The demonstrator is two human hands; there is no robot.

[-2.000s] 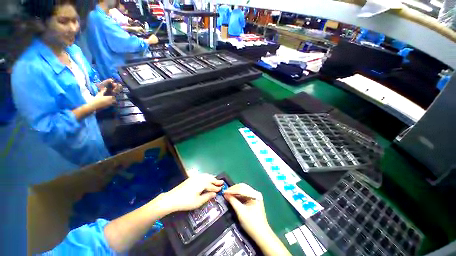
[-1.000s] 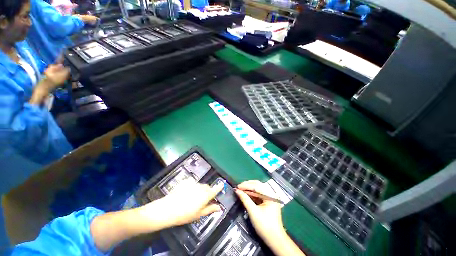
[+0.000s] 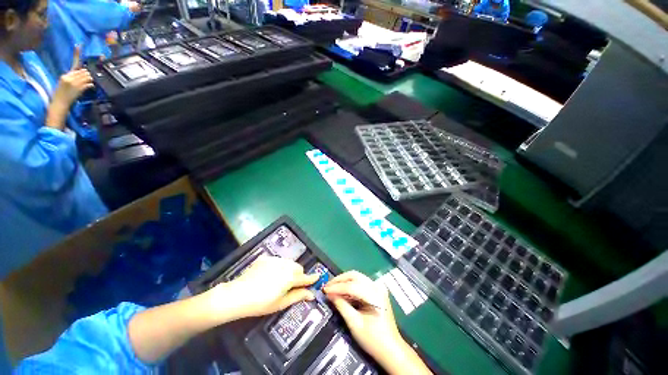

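Note:
A black phone tray (image 3: 236, 338) lies on the green mat at the lower middle, with open phone units in its slots. My left hand (image 3: 275, 287) reaches over the tray, its fingertips at the top end of a middle phone unit (image 3: 299, 324). A small bright blue piece (image 3: 321, 280) shows between the fingertips of both hands. My right hand (image 3: 360, 304) meets it from the right, thumb and fingers pinched at the blue piece. Whether the right hand also has the tweezers cannot be seen.
A sticker liner strip (image 3: 354, 199) and white label pieces (image 3: 402, 290) lie right of the tray. Blister trays (image 3: 487, 282) stand further right. A carton (image 3: 94, 233) of blue film is at left. Stacked phone trays (image 3: 220, 99) stand behind, with a person in blue (image 3: 45, 165) beside them.
My right hand has moved in to the blue piece, and the thin tool seen in it no longer shows. My left fingers have closed in beside it.

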